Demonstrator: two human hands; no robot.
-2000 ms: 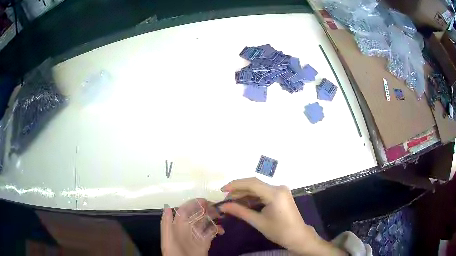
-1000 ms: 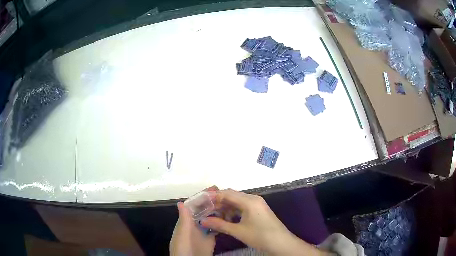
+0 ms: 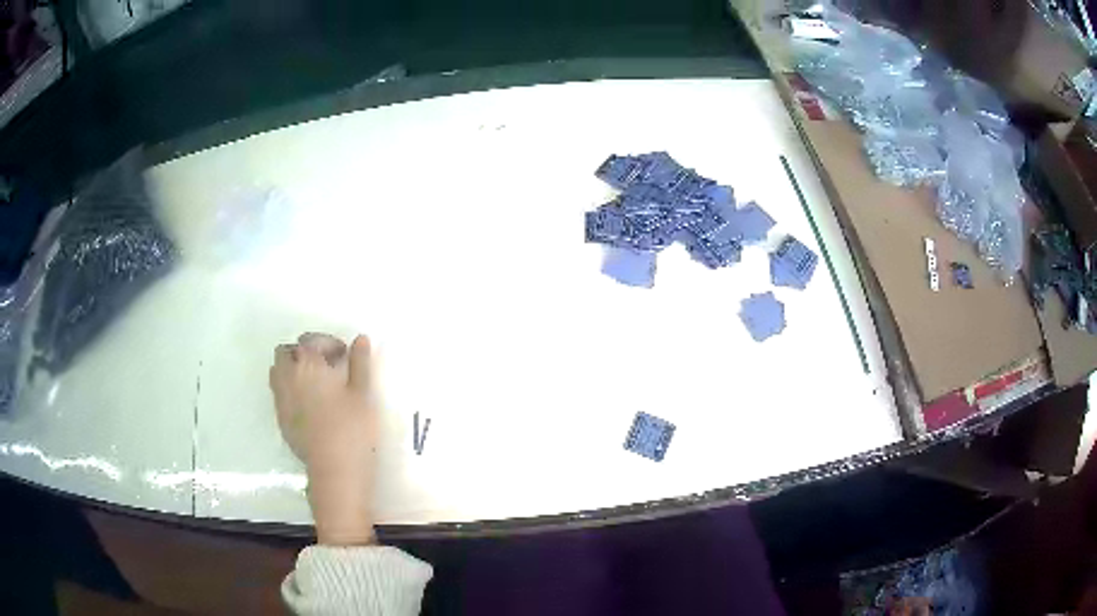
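My left hand is over the left-centre of the cream-white bench, palm down, with its fingers curled. A small greyish patch shows between thumb and fingers; I cannot tell if it is a held thing. A reddish, skin-toned blur at the bottom right edge, over the container below the bench, may be my right hand, but it is too unclear to tell. Two thin dark sticks lie right of my left hand. A single blue-purple circuit board lies near the front edge. The board pile is at the right.
A bag of dark parts lies at the far left, with a faint clear patch beside it. A green strip lies right of the boards. Silvery clear bags rest on cardboard at the right. A container is below.
My hands have parted from the front edge. My left hand has moved forward and left over the bench. The clear case held there is no longer clearly visible. The view has shifted slightly.
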